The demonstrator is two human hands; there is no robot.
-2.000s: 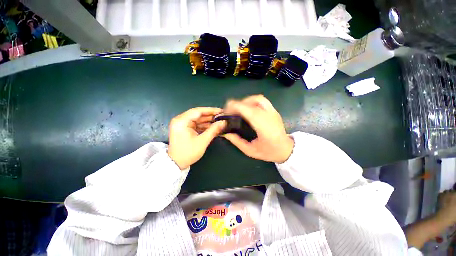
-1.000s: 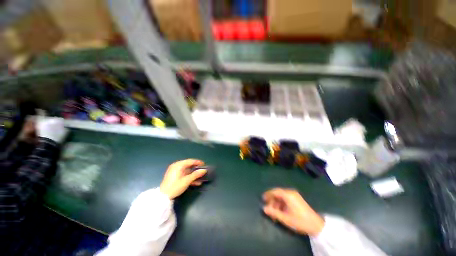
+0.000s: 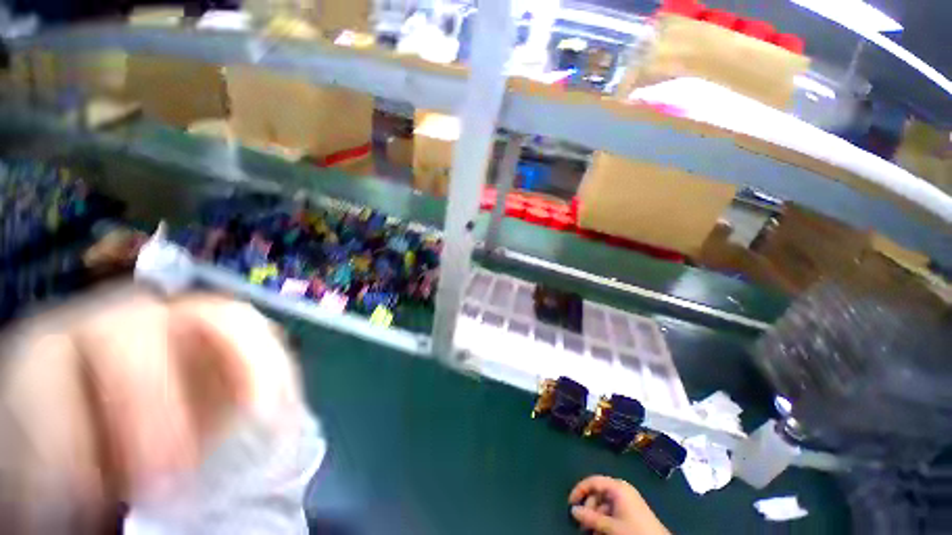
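My left hand (image 3: pixel 157 387) is very near the camera at the lower left, large and blurred; whether it holds something cannot be told. My right hand (image 3: pixel 614 510) is low over the green bench (image 3: pixel 449 460), fingers curled, with a small dark thing at the fingertips that I cannot make out. Three black stacks of display screen modules with gold tails stand at the bench's back edge: left stack (image 3: pixel 565 402), middle stack (image 3: pixel 618 419) and smaller right stack (image 3: pixel 661 454).
Behind the rail are a white compartment tray (image 3: pixel 626 361) and a heap of binder clips (image 3: pixel 344 256). At right are crumpled wipes (image 3: pixel 708 465), a white bottle (image 3: pixel 765 455) and a white strip (image 3: pixel 781 509). A metal post (image 3: pixel 472 178) and shelf with cartons (image 3: pixel 658 204) rise behind.
The view has tilted up and turned left. My hands, together two seconds ago, are apart; the left has come up close to the camera. The dark piece in it one second ago is not visible.
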